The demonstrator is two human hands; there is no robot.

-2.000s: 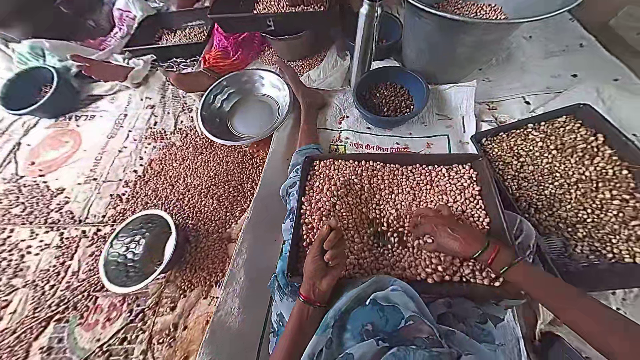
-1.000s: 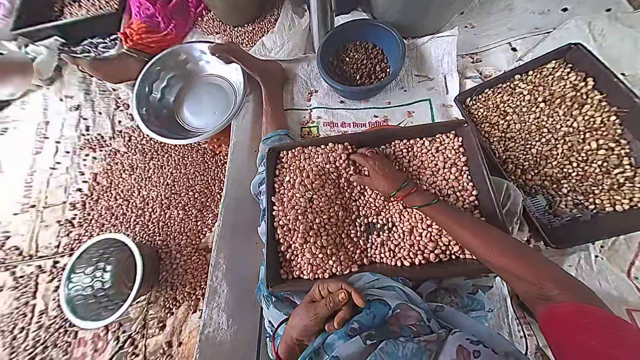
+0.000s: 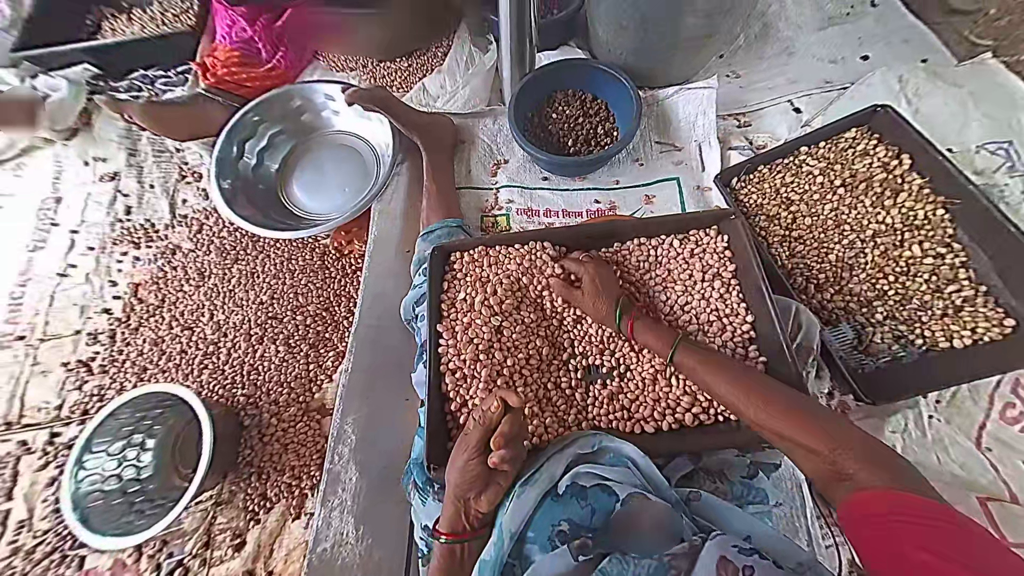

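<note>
A dark rectangular tray (image 3: pixel 768 320) of pinkish shelled peanuts (image 3: pixel 504 320) rests across my lap. My right hand (image 3: pixel 588 284) reaches in from the right, its bent fingertips touching the peanuts near the tray's upper middle; whether it grips any is hidden. At the tray's lower left corner, my left hand (image 3: pixel 488 448) is curled with the thumb against the fingers; what may be inside cannot be seen. Beyond the tray stands a blue bowl (image 3: pixel 628 96) partly filled with small dark pieces. To the right, a second dark tray (image 3: pixel 992 240) holds yellowish-brown peanuts.
A shiny metal basin (image 3: pixel 328 172) tilts beside my bare foot (image 3: pixel 424 120) at upper left. Loose peanuts (image 3: pixel 232 312) cover the sheeting below it, around a tipped metal bowl (image 3: pixel 144 464). A metal cylinder (image 3: pixel 517 48) stands near the blue bowl. Another person's foot (image 3: pixel 172 116) shows behind the basin.
Two seconds ago my right hand was low on the tray's right side; it is now at its upper middle. My left hand has moved from above the peanuts to the lower left corner.
</note>
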